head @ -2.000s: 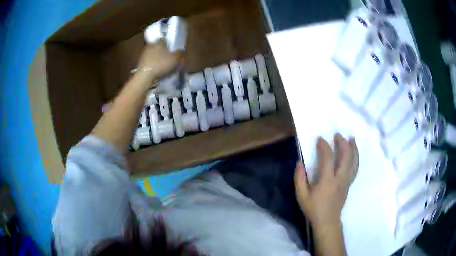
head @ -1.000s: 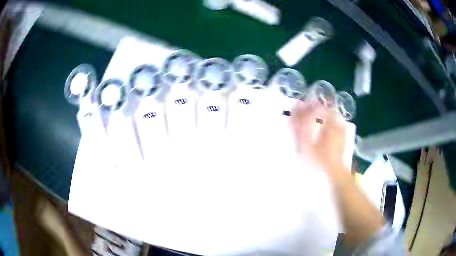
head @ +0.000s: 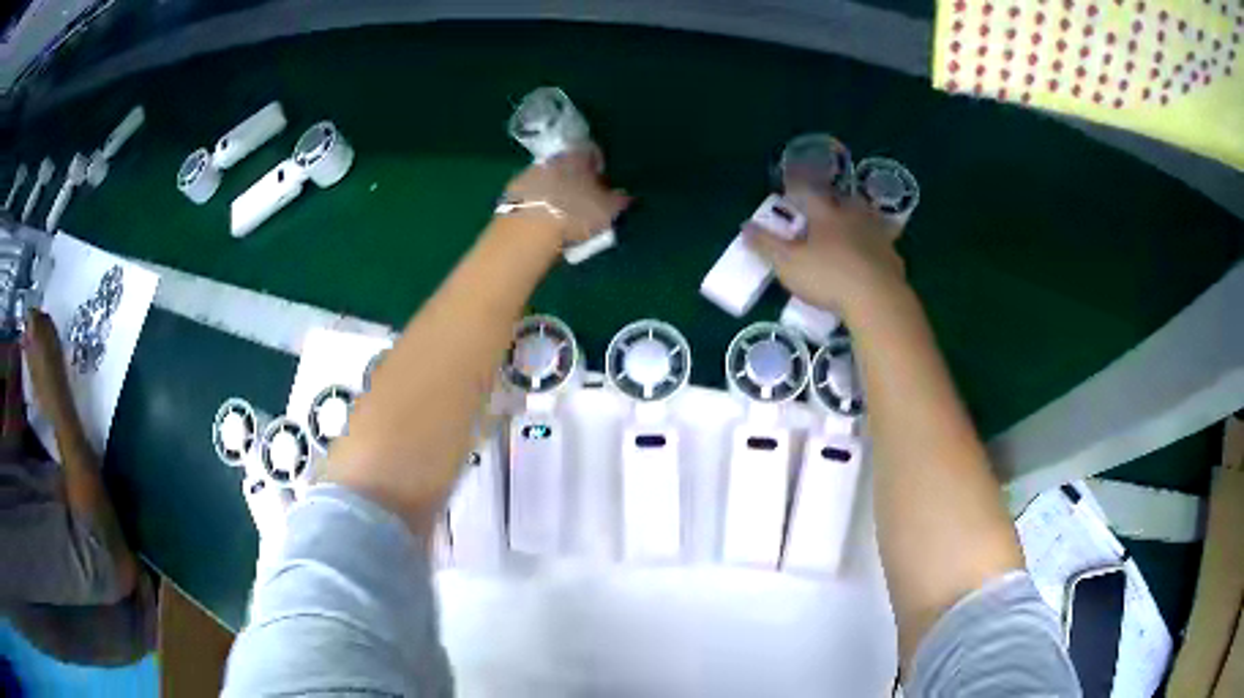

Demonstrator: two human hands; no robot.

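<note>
My left hand (head: 566, 194) is over the dark green belt, closed around a white handheld fan (head: 547, 123); its head shows above the hand and its handle end below. My right hand (head: 835, 252) grips white fans on the belt, with two heads above it and handles (head: 738, 276) at its left and below. On the white sheet (head: 546, 634), a row of fans lies side by side, heads away from me. One fan (head: 536, 484) has a lit display; other windows, as on this fan (head: 652, 491), look dark. My left forearm hides part of the row.
More fans (head: 284, 177) lie on the belt (head: 423, 150) at the left. A person's arm (head: 62, 389) is beside a printed sheet (head: 102, 327) at far left. A smartphone (head: 1096, 620) lies on papers at right, near cardboard (head: 1214, 600). A yellow dotted sheet (head: 1091, 62) is at top right.
The view has turned from the carton to the bench and belt. My left hand has left the carton, and my right hand has moved from the white sheet. Both now hold fans on the belt.
</note>
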